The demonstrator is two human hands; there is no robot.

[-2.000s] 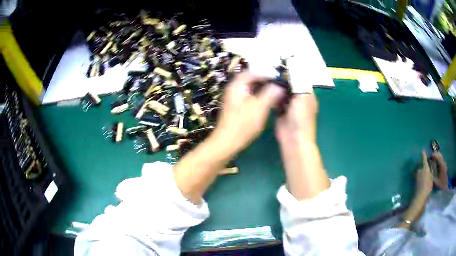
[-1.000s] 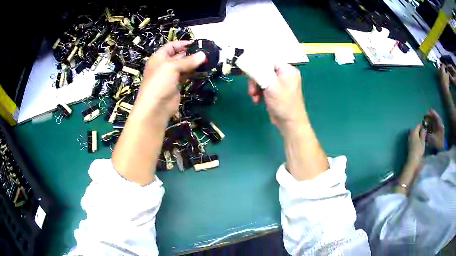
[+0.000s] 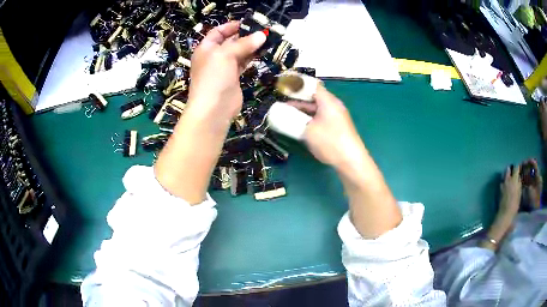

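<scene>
My left hand (image 3: 217,72) holds a small black device (image 3: 271,39) with a red-orange spot between thumb and fingers, above the heap's upper right. Clips with pale pads and wire handles show at the device's upper edge. My right hand (image 3: 328,125) holds a white folded wipe (image 3: 289,120), with a brownish patch on its upper part, below and right of the device and apart from it. The heap of black binder clips (image 3: 174,60) with tan pads lies behind and below my left hand, partly hidden by it.
White board (image 3: 345,45) under and behind the heap. Slotted black tray (image 3: 51,229) at far left with a row of clipped pieces. Yellow tape and a small white piece (image 3: 441,80) to the right, then a white board with a crumpled item (image 3: 480,72). A coworker's hands (image 3: 520,189) are at right.
My left hand has moved with the device, which now shows clips on its upper edge. The white wipe has swung down and shows a brownish patch.
</scene>
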